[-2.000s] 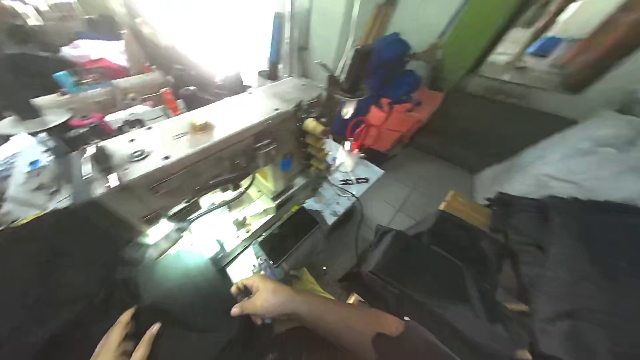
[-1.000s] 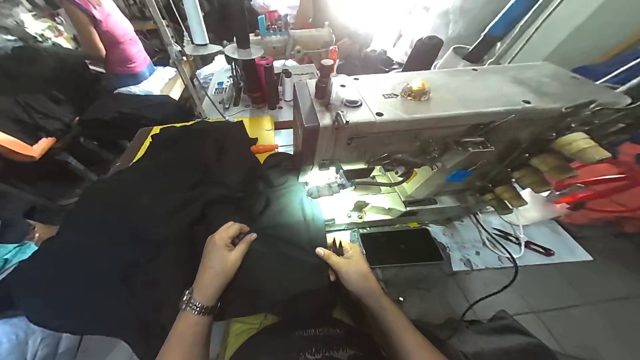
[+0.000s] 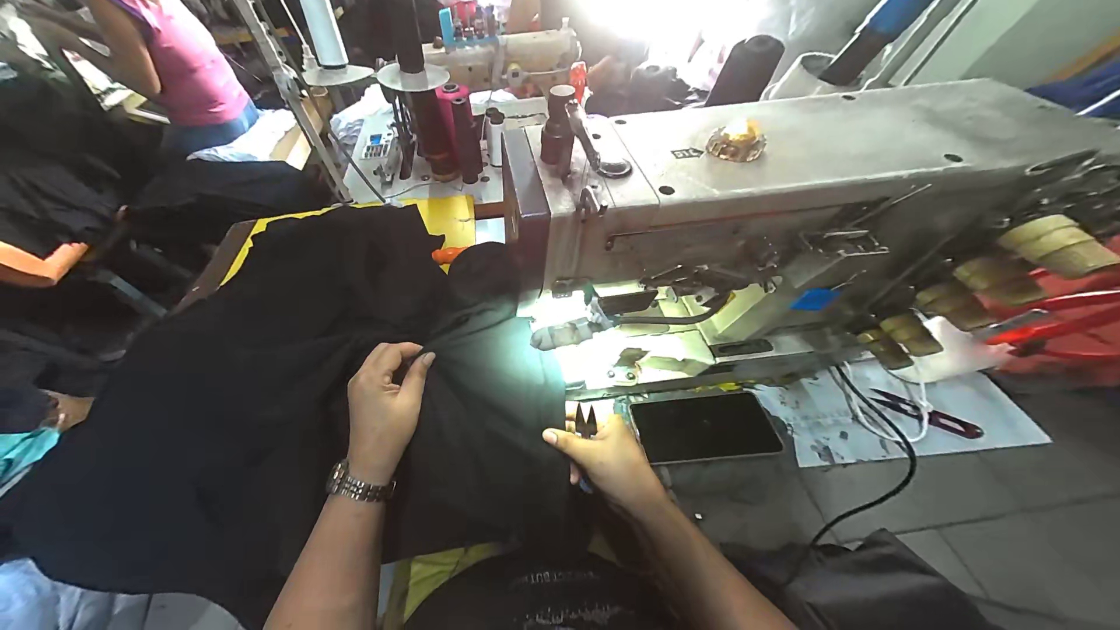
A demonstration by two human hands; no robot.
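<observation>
Black fabric (image 3: 262, 411) lies spread over the table, its right part under the lit needle area of an industrial sewing machine (image 3: 787, 149). My left hand (image 3: 385, 402), with a metal watch on the wrist, pinches a fold of the fabric between thumb and fingertips. At the fabric's right edge, my right hand (image 3: 604, 455) holds the edge by thumb and fingers. Small thread snips (image 3: 585, 422) stick out of that same hand, blades pointing up. The presser foot and needle are hard to make out in the glare.
A smartphone (image 3: 707, 426) lies right of my right hand. Beyond it are a paper sheet (image 3: 1006, 429), dark red snips (image 3: 932, 414) and a black cable (image 3: 910, 472). Thread cones (image 3: 455, 131) stand behind the fabric. A person in pink (image 3: 192, 70) is at the back left; another person's hand (image 3: 57, 262) shows.
The view has swung strongly to the left since the first frame. Over the last second both hands have stayed at about the same places on the fabric.
</observation>
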